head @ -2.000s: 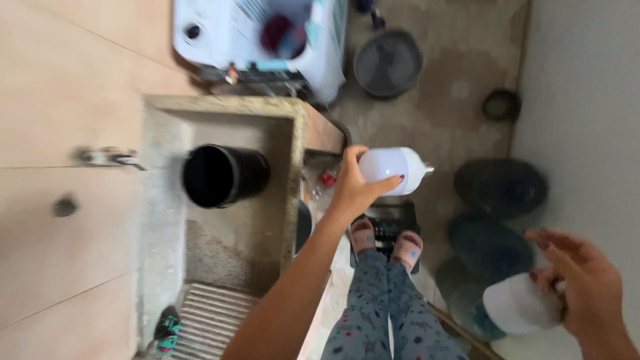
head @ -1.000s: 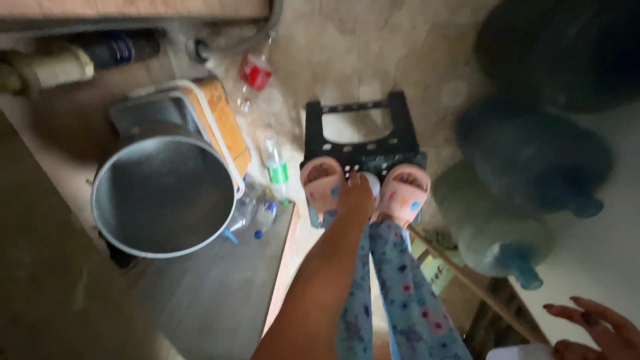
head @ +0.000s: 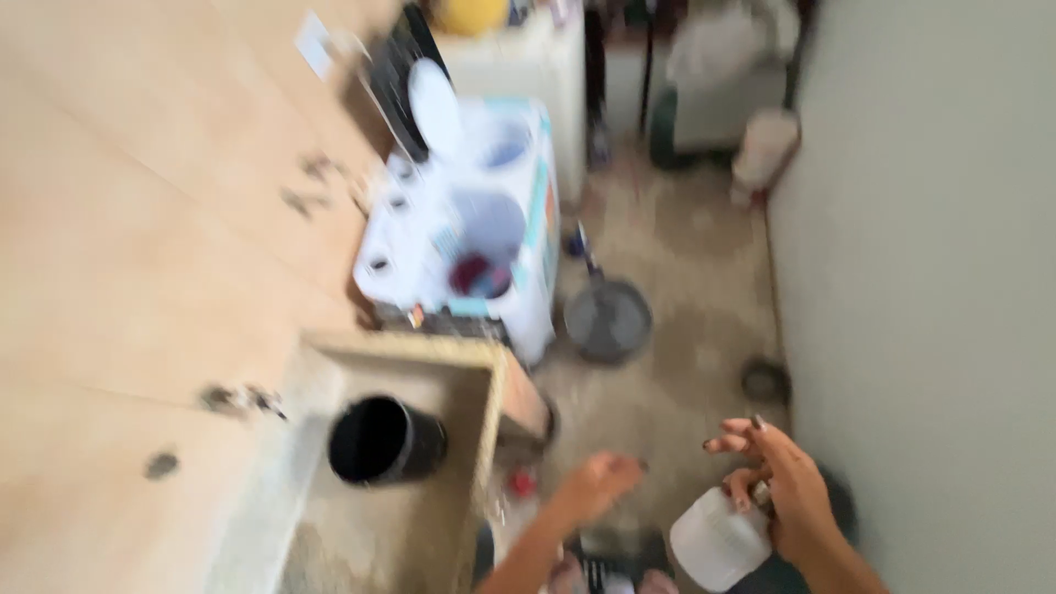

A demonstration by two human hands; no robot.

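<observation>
My left hand [head: 601, 485], blurred, is low in the middle, just right of the concrete sink; its fingers are loosely bent and nothing shows in them. My right hand [head: 780, 483], at the lower right, holds a white light bulb [head: 719, 540] by its narrow end, the wide white part pointing down and left, with some fingers raised. Under my left hand are my feet in pink slippers [head: 657, 582] on a black step stool [head: 623, 549]. Something whitish [head: 617, 584] lies between the feet, cut by the frame edge.
A concrete sink [head: 491, 412] with a black bucket [head: 429, 441] stands at left, below a wall tap [head: 247, 398]. Beyond it is a twin-tub washing machine [head: 536, 289] with cloth inside. A round grey basin [head: 609, 320] sits on the floor. A wall [head: 924, 247] runs along the right.
My left hand held a white bulb two seconds ago, then was down at the stool between my feet; now it is raised without the bulb. The view has swung down and back up.
</observation>
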